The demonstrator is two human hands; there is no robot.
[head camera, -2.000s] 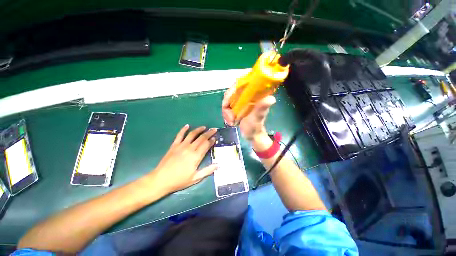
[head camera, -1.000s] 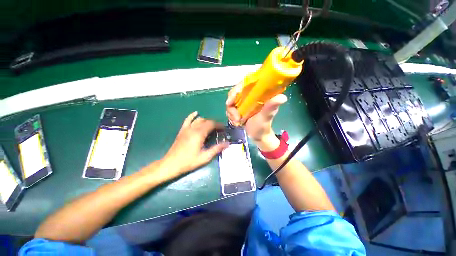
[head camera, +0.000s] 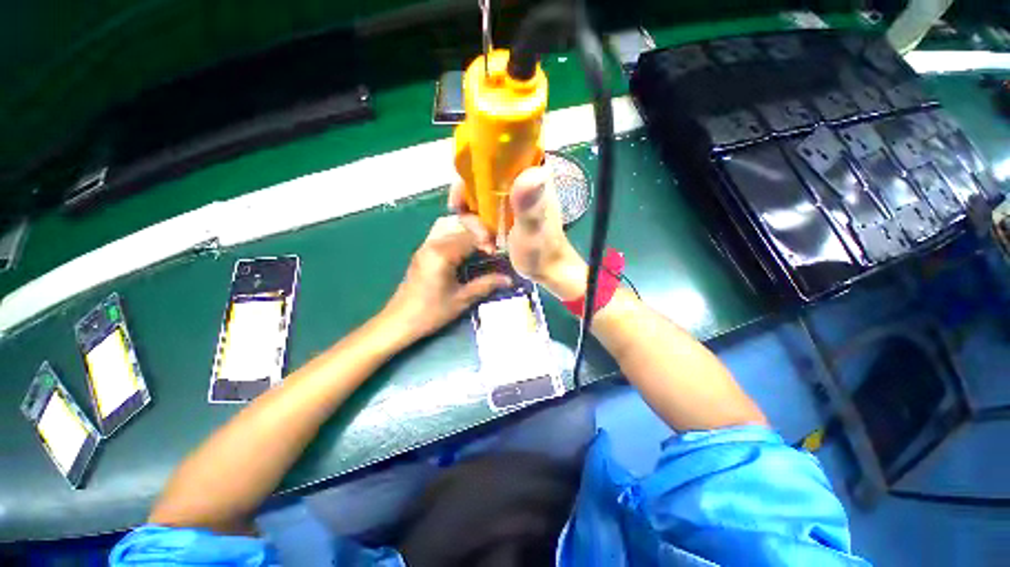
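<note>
My right hand point(head camera: 534, 227), with a red band on the wrist, is closed around the yellow-orange electric screwdriver point(head camera: 501, 138), which points down at the phone's dark top end. The open phone body point(head camera: 516, 343) lies on the green mat in front of me, its white middle showing. My left hand point(head camera: 437, 277) is at the phone's upper left, fingers over the dark end. Its fingertips are partly hidden, so I cannot tell if they hold a small part. The screwdriver tip is hidden by my hands.
A round speckled screw dish point(head camera: 572, 188) lies right of the screwdriver. Black blister trays point(head camera: 820, 166) are stacked at the right. More phone bodies lie left, one upright point(head camera: 254, 332). A white strip point(head camera: 299, 191) borders the belt, which carries a long black tray point(head camera: 233, 141). A black cable hangs by my right hand.
The screwdriver and my right hand have moved left and stand more upright. The dish now shows beside them. My left hand has closed in at the phone's top end. The camera view has shifted.
</note>
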